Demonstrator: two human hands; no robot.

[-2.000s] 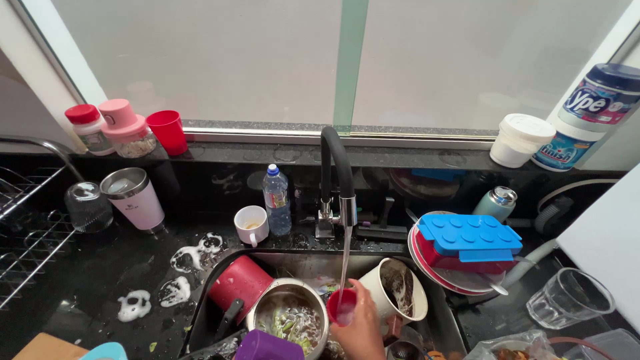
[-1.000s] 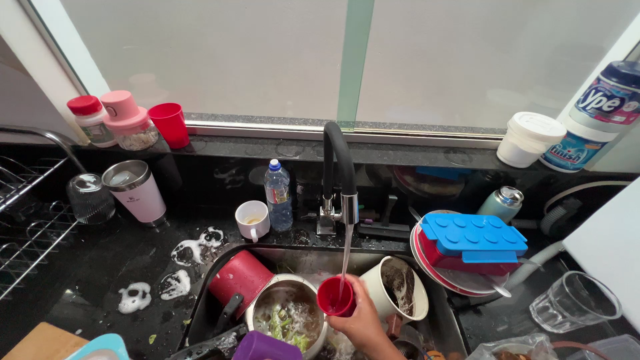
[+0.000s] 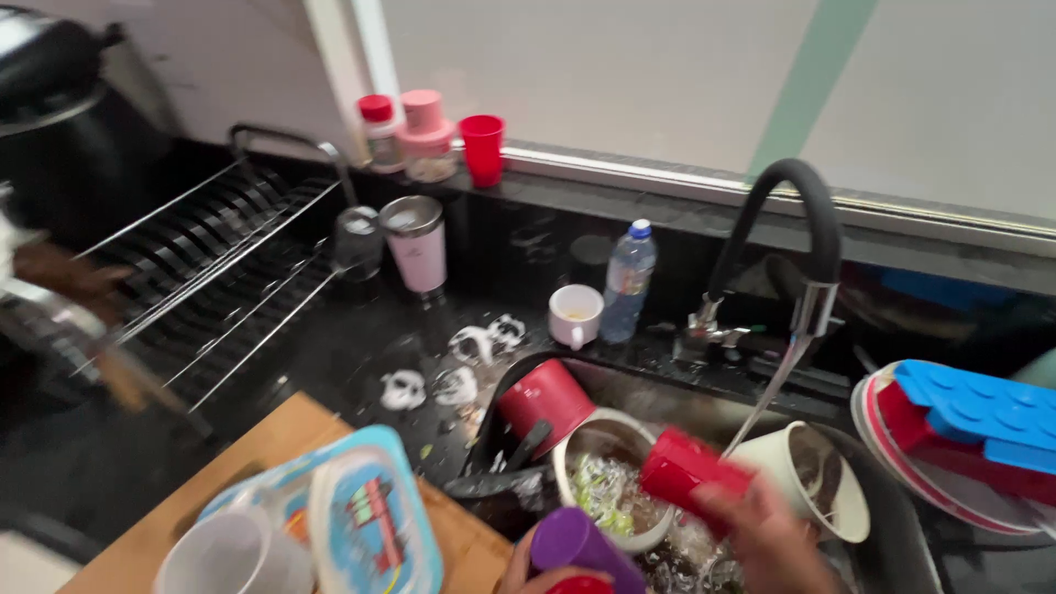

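My right hand (image 3: 759, 528) grips a red plastic cup (image 3: 693, 474), tipped on its side over a pot (image 3: 610, 487) of water and green scraps in the sink. Beside the cup, water runs from the black faucet (image 3: 792, 177). Lower down, my left hand (image 3: 540, 573) is around a purple cup (image 3: 582, 549), with a second red item (image 3: 580, 586) at its fingers, partly cut off by the frame. A red pot (image 3: 546, 406) and a cream container (image 3: 804, 478) lie tilted in the sink.
Left stand an empty wire dish rack (image 3: 223, 264), a pink tumbler (image 3: 417, 247) and a wooden board (image 3: 280, 429) holding a blue-rimmed container (image 3: 371, 511). A white mug (image 3: 576, 313) and a plastic bottle (image 3: 629, 285) are behind the sink; stacked plates (image 3: 899, 462) are at right.
The red cup in my right hand has gone from upright to lying on its side. My left hand has come into view at the purple cup. The view has swung left.
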